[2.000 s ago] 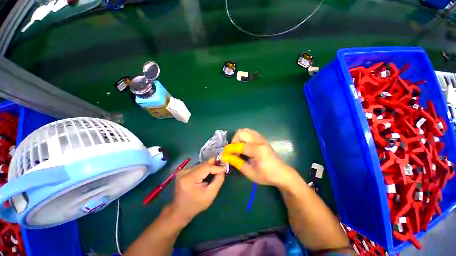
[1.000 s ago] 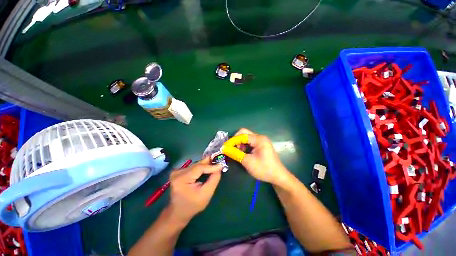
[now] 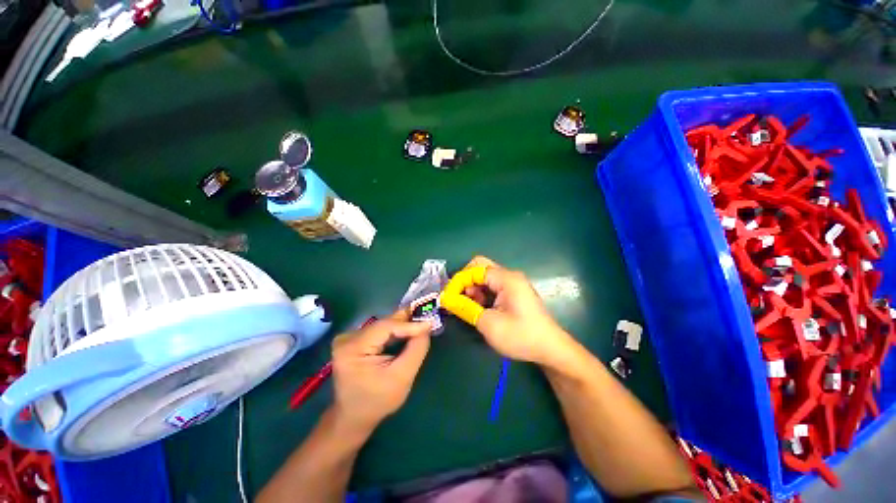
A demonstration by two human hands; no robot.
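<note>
A small dark watch-like module [image 3: 426,310] with a pale rim and a green spot is between my hands. My left hand [image 3: 381,362] pinches its lower left edge with thumb and fingertips. My right hand [image 3: 511,312] wears yellow finger cots [image 3: 464,297] and is bent close at the module's right side. The right fingertips are curled together; whether they hold anything is hidden. A crumpled pale wipe [image 3: 429,275] lies just behind the module, partly covered by it.
A blue bottle [image 3: 300,201] with raised lid and white block [image 3: 352,224] stands beyond. A fan [image 3: 162,344] and red pen [image 3: 314,383] are left, a blue stick [image 3: 500,390] right. A blue bin [image 3: 678,285] holds red clamps [image 3: 786,265]. Modules [image 3: 418,145] lie along the belt.
The modules and white pieces on the belt have moved left. The held module now shows its face with the green spot. My right fingers have drawn slightly right, off its face.
</note>
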